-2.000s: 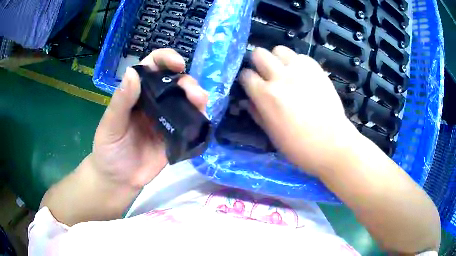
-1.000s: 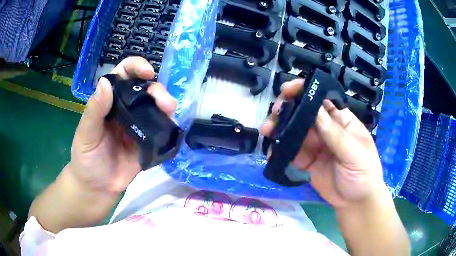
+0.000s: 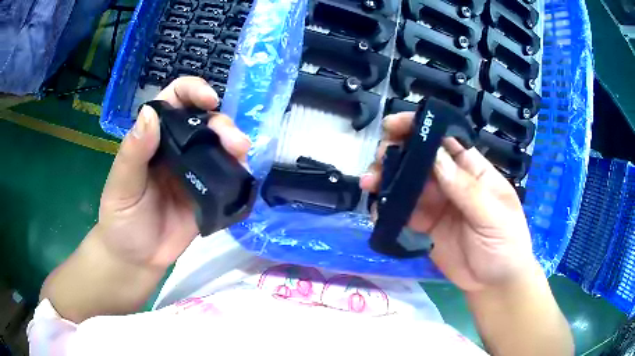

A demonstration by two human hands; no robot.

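My left hand [image 3: 157, 188] is bare and holds a black JOBY clamp mount [image 3: 209, 174] between thumb and fingers, tilted, its lettering and a silvery dot facing up. My right hand [image 3: 473, 201] holds a second JOBY clamp mount [image 3: 411, 181] nearly upright, flat lettered back facing me, hooked jaw at the bottom. Both mounts are above the front of the lined blue crate [image 3: 581, 125]. In the crate, more black mounts lie in rows. One mount [image 3: 310, 188] lies alone at the near edge of the left row, with the pale layer sheet [image 3: 324, 139] showing behind it.
Shiny blue liner film [image 3: 261, 76] covers the crate rims. A second blue crate [image 3: 118, 97] with smaller-looking black pieces stands at the left. Blue perforated crates [image 3: 606, 222] stand at right. A person's blue sleeve or clothing [image 3: 31, 42] shows at upper left. The floor is green with yellow lines.
My right hand was down in the crate's near left part two seconds ago and has come up with a mount. Since one second ago, that mount has turned slightly more upright. My left hand keeps its mount.
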